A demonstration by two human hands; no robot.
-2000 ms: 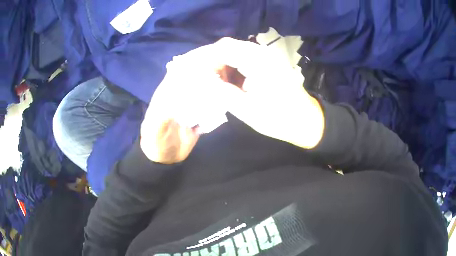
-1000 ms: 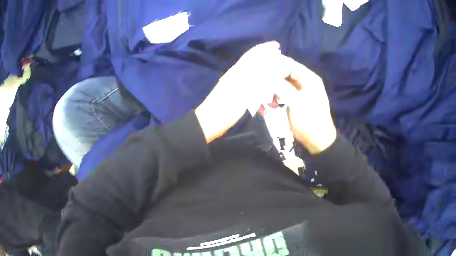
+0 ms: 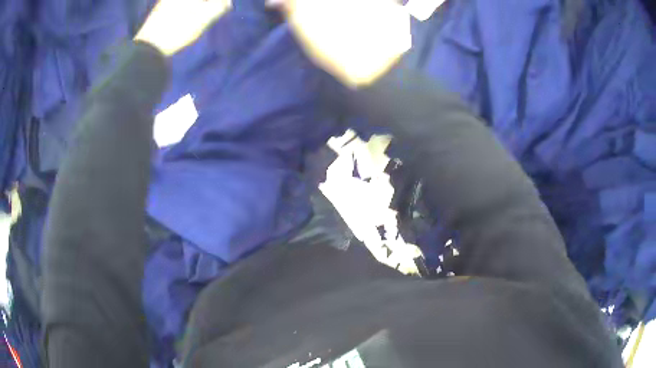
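The navy garment point(image 3: 223, 194) lies in folds over the lap and in front of me. A white patch point(image 3: 175, 121) lies on it beside my left sleeve. My left hand point(image 3: 185, 23) is at the top edge, washed out and partly cut off. My right hand point(image 3: 352, 36) is at the top centre, overexposed and cut off by the edge. The fingers of both hands are hidden, so I cannot tell what they hold. A small white piece point(image 3: 423, 7) shows beside my right hand.
A heap of white scraps point(image 3: 367, 194) lies near the lap, between the body and my right sleeve. Heaped blue cloth point(image 3: 597, 136) is at the right. White material point(image 3: 4, 259) shows at the far left edge. A thin yellow bar point(image 3: 634, 346) is at the lower right.
Both hands have separated and moved forward to the top edge, the left one towards the left. The white scrap heap is now uncovered. The jeans knee is no longer visible.
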